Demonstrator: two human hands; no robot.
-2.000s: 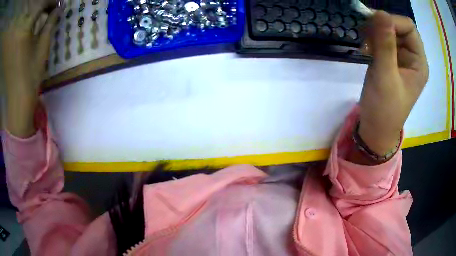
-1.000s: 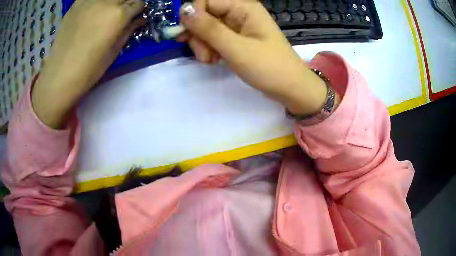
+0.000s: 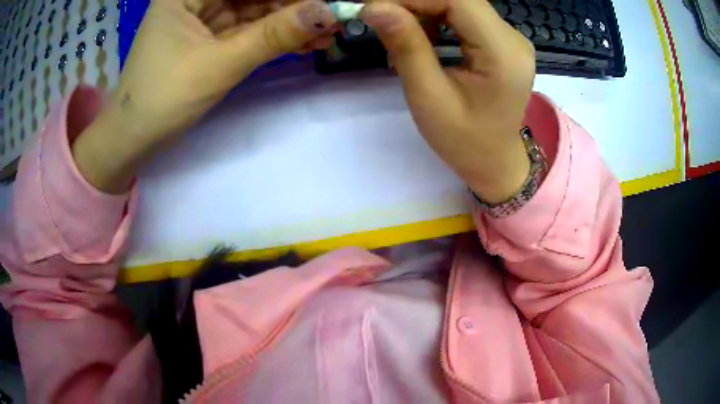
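Note:
My left hand [image 3: 201,67] and my right hand [image 3: 466,87] meet at the top centre, thumbs pointing at each other. A small whitish piece [image 3: 347,10] is pinched between the fingertips of both hands. The fingers behind it are partly cut off by the top edge. Whether a metal part is also held cannot be told. The blue bin [image 3: 130,28] is mostly hidden behind my left hand; only its left edge and a bit of its front show.
The slotted board [image 3: 51,59] with dark and tan slots lies at the left. The black pocket tray [image 3: 553,28], with a few silver parts at its right end, lies behind my right hand. Yellow tape [image 3: 379,235] marks the table's front edge. A dark object [image 3: 705,22] shows at the far right.
My right hand came from the black tray at the right to the centre. My left hand moved from the board, over the bin, to meet it. Both now hold the whitish piece.

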